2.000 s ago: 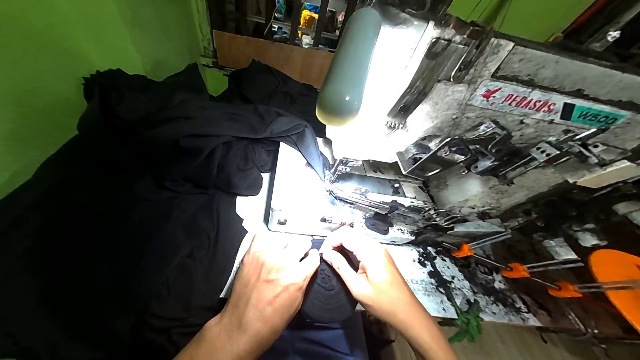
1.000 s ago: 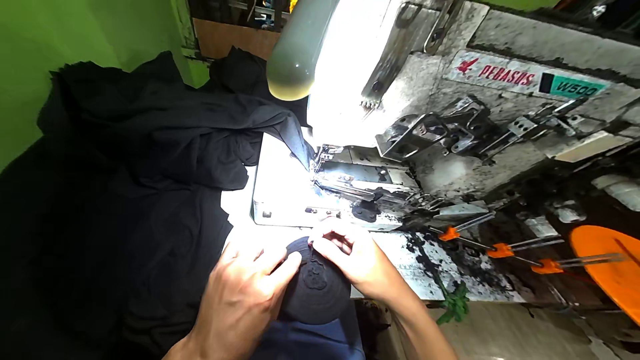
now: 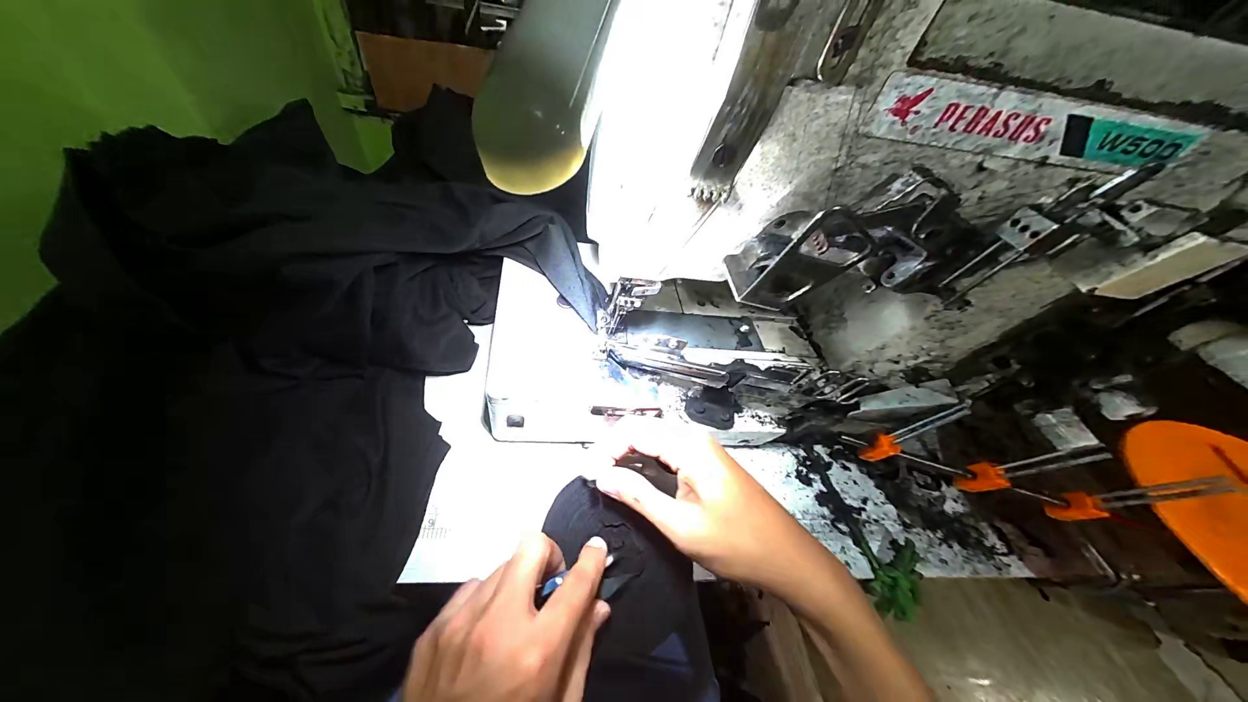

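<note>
A rolled or layered piece of black fabric [image 3: 634, 575] lies at the front edge of the table, below the bed of a Pegasus sewing machine [image 3: 838, 322]. My right hand [image 3: 702, 497] grips its upper edge between thumb and fingers. Lower down, my left hand [image 3: 526, 614] holds a small blue tool, partly hidden by the fingers, with a dark pointed end over the fabric; its exact kind cannot be told. A strip of dark cloth [image 3: 570, 263] runs to the presser foot [image 3: 619, 307], some way above both hands.
A large heap of black cloth [image 3: 234, 390] covers the left side. The lit machine bed [image 3: 541, 361] stands on a white table [image 3: 468, 517]. Orange thread guides [image 3: 983, 478] and an orange disc [image 3: 1189, 487] are at the right. A grey-green rounded housing [image 3: 536, 107] hangs above the bed.
My left hand has moved down from the fabric's upper part, and a small blue tool now shows in it. My right hand stays at the fabric's upper edge. The round face of the fabric is less exposed.
</note>
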